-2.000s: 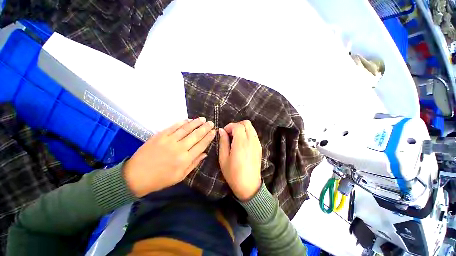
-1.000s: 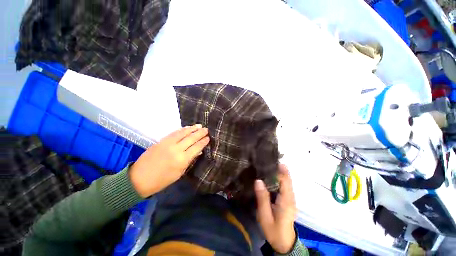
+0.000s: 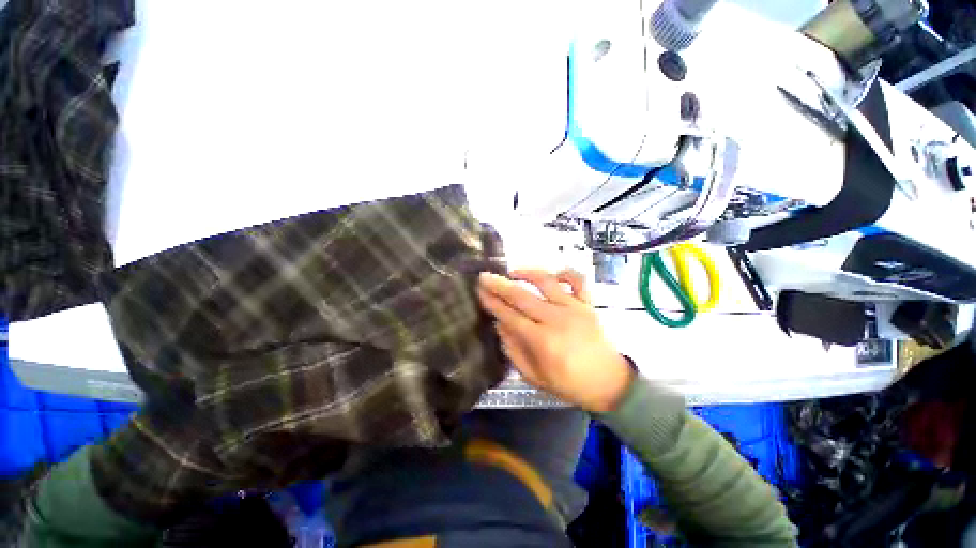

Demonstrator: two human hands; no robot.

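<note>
The dark plaid garment piece [image 3: 310, 310] lies spread and partly folded over the front of the white table and over my left forearm. My left hand is hidden under this cloth; only the green sleeve shows at the lower left. My right hand [image 3: 551, 332] holds the cloth's right edge at its fingertips, left of the sewing machine's needle area. The white sewing machine head [image 3: 749, 96] with a blue stripe stands at the upper right. The needle itself cannot be made out.
Green and yellow loops [image 3: 694, 284] lie right of the needle area, beside a thin dark tool [image 3: 751, 276]. More plaid cloth [image 3: 54, 150] is heaped at the left table edge. Blue crates [image 3: 706, 434] are below the table [image 3: 289, 96].
The view has turned toward the machine, which now appears nearer. The cloth is lifted and turned over my left hand. My right hand has gone from open beside the cloth to holding its edge.
</note>
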